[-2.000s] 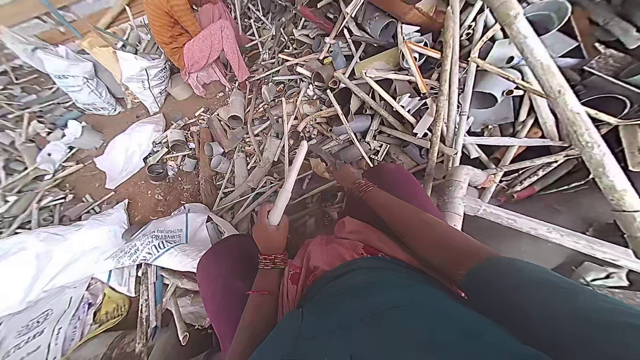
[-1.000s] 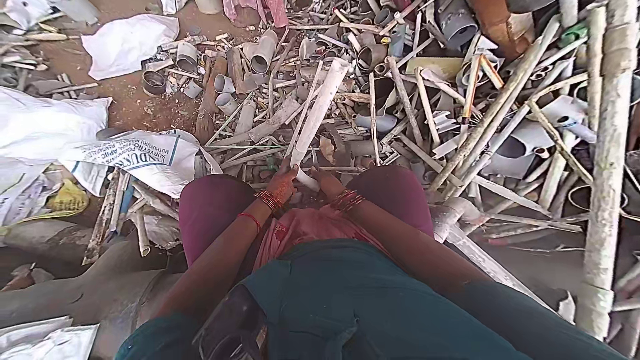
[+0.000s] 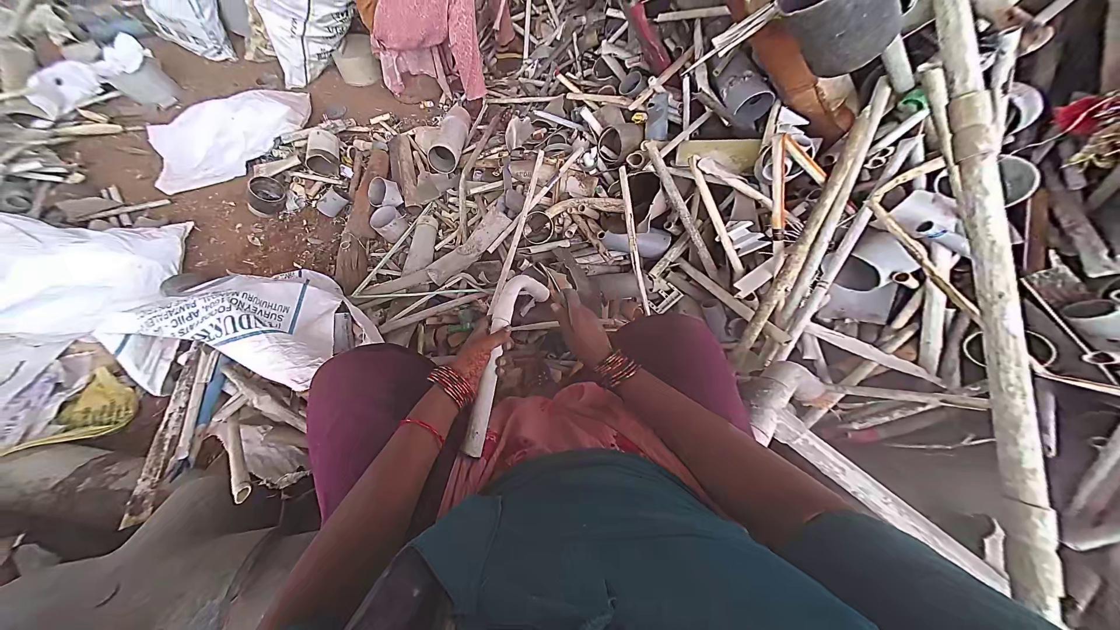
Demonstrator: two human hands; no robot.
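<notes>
My left hand [image 3: 478, 357] is closed around a white plastic pipe [image 3: 502, 319] with a hooked upper end. The pipe stands tilted between my knees, its straight lower end over my lap. My right hand [image 3: 581, 331] is just right of the hook, with a dark, flat, blade-like tool [image 3: 567, 282] in its fingers; blur hides the tool's exact shape. Whether the tool touches the pipe cannot be told. A thin pale stick [image 3: 518, 232] rises behind the pipe. Beyond both hands lies a heap of scrap pipe pieces [image 3: 455, 254].
A long pale pole [image 3: 997, 306] slants down the right side. White woven sacks [image 3: 254, 319] bearing print lie at left, with a white sheet [image 3: 227, 131] behind them. Another person's pink garment [image 3: 429, 44] shows at the top. Grey pipe sections [image 3: 451, 138] lie among the scrap.
One second ago both hands were together at white pipe pieces, one long piece pointing up and away. Now the hands are apart, and the hooked pipe is in my left hand.
</notes>
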